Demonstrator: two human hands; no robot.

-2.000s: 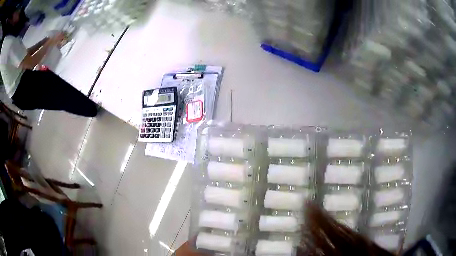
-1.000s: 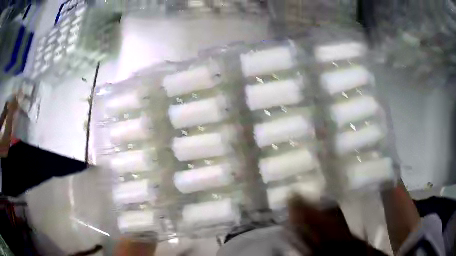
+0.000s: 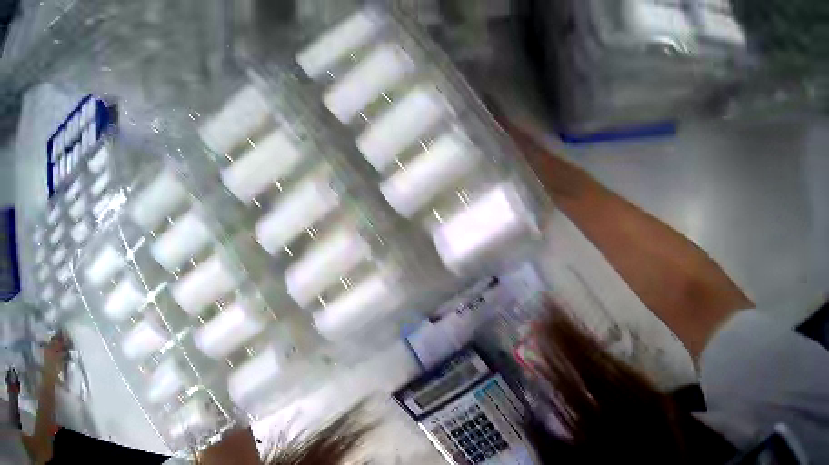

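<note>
A clear blister tray [image 3: 289, 227] with rows of white oblong units [image 3: 391, 127] is held up, tilted, across the left and middle of the view. My left hand [image 3: 231, 449] is at its lower left corner, cut off by the bottom edge, with its fingers hidden. My right arm reaches up from the lower right, and my right hand [image 3: 532, 150] is at the tray's right edge, its fingers hidden behind the tray. The tray appears held between both hands. The picture is blurred.
A calculator [image 3: 468, 420] and clipboard [image 3: 473, 313] lie below the tray. More trays and a blue tray [image 3: 107, 118] stand at the left; a blue edge [image 3: 618, 133] shows upper right. Another person's arm [image 3: 45, 400] is lower left. Dark blurred strands cover part of the bottom.
The tray was low at the right, came up across the middle, and is now higher, further left and more tilted. My right arm has moved up to its right edge.
</note>
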